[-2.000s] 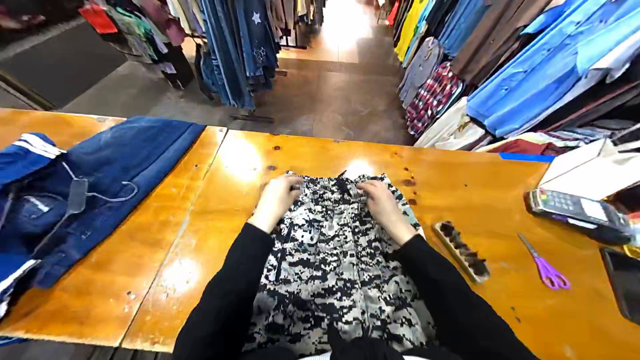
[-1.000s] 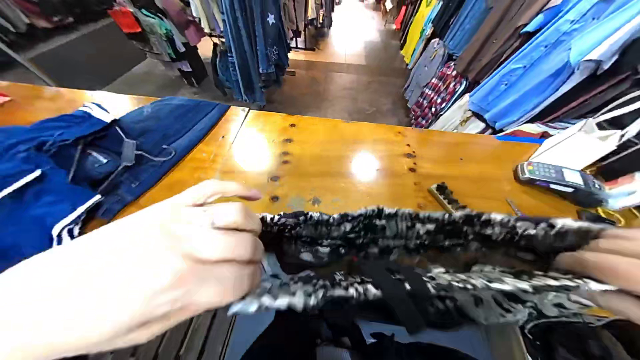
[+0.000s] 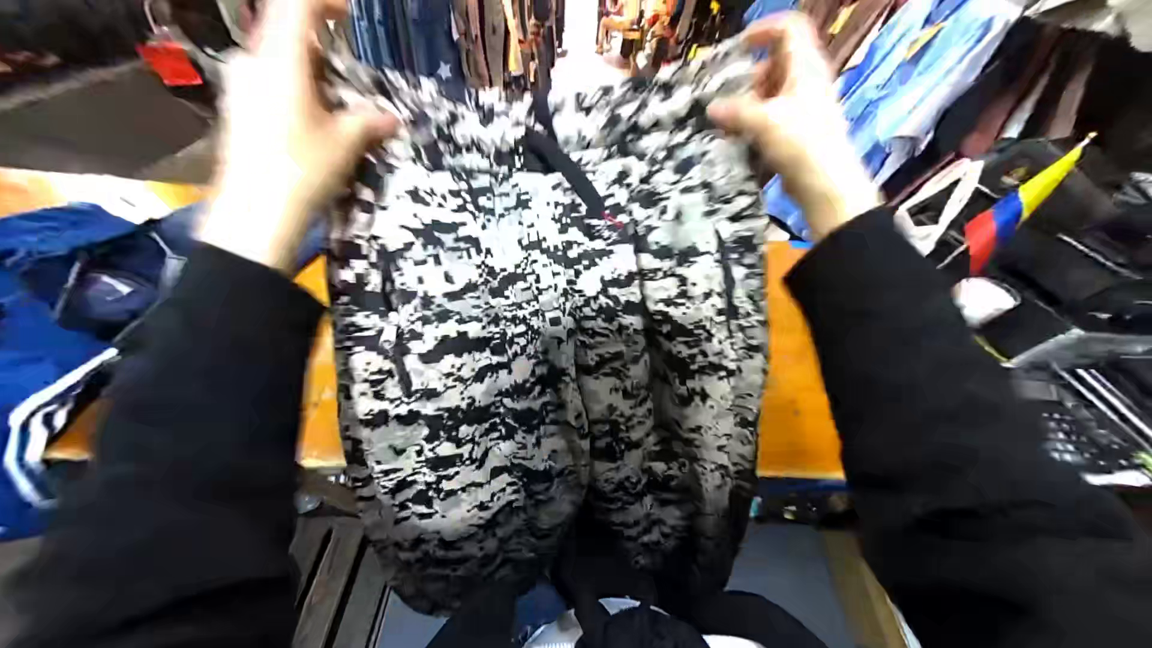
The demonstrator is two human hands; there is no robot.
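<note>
Camouflage-patterned trousers (image 3: 504,315) in black, white and grey hang upright in front of me, held up by the waistband. My left hand (image 3: 301,126) grips the waistband's left corner, its thumb pointing inward. The right corner is pinched in my right hand (image 3: 778,99). A black drawstring or strap (image 3: 571,171) dangles from the middle of the waist. Zipped pockets show on the front. The lower ends of the legs are dark and partly hidden near my body.
Behind the trousers runs a wooden counter (image 3: 801,405). Blue garments with white stripes (image 3: 54,342) lie on it at left. A yellow, blue and red flag (image 3: 1021,211) and black items are at right. Clothes racks with light blue shirts (image 3: 936,81) stand beyond.
The trousers lay flat on the counter two seconds ago; one second ago my hands held the waistband stretched low. Both hands are now raised, and the trousers hang full length.
</note>
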